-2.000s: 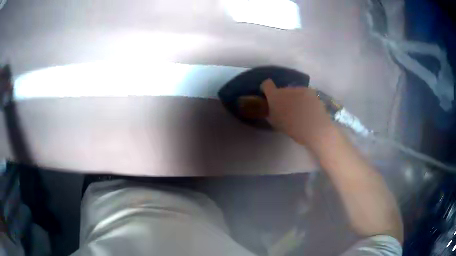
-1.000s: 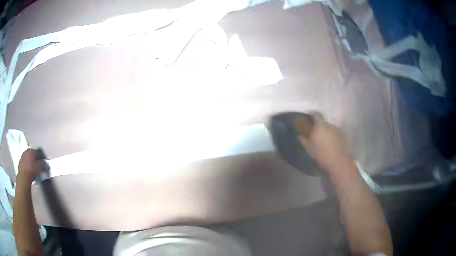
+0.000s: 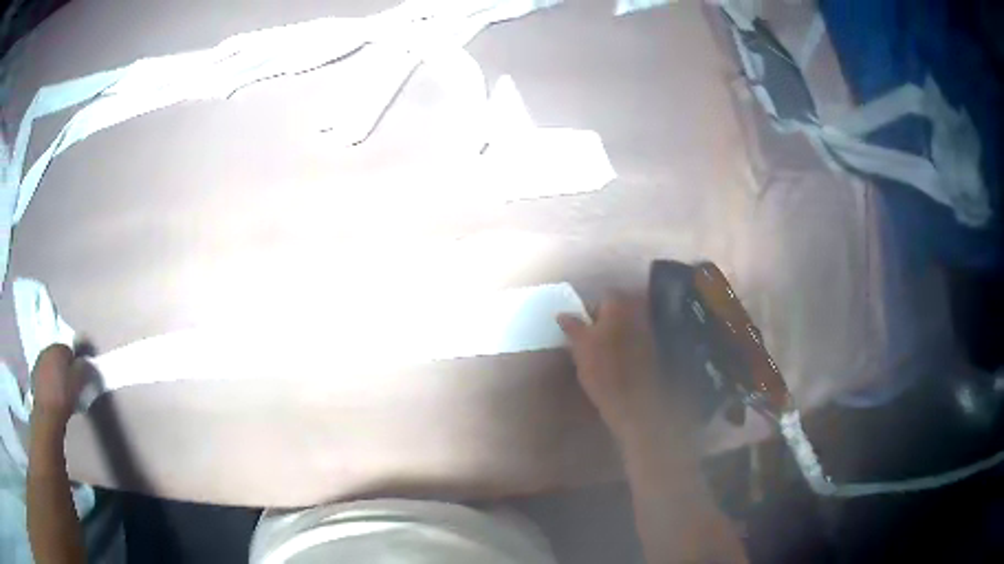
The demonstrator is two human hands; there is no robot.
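Note:
A long flat white fabric strip (image 3: 473,325) lies across the near part of the pinkish-beige board (image 3: 330,441), its middle washed out by glare. My left hand (image 3: 61,375) holds the strip at its left end, where a white piece sticks up beyond the fingers. My right hand (image 3: 606,342) is at the strip's right end, thumb and fingers pinching its corner. The dark iron with an orange-brown handle (image 3: 743,331) stands on the board just right of my right hand, not held.
Loose white bands (image 3: 242,61) lie along the far side, with a wider white piece (image 3: 550,160) at far centre. More white bands (image 3: 903,165) hang over blue material (image 3: 881,66) at right. A pale hose (image 3: 914,485) runs from the iron to the right edge.
My right hand has let go of the iron and moved left to the strip's right end. The iron now rests further right, turned. My left hand stays at the left end.

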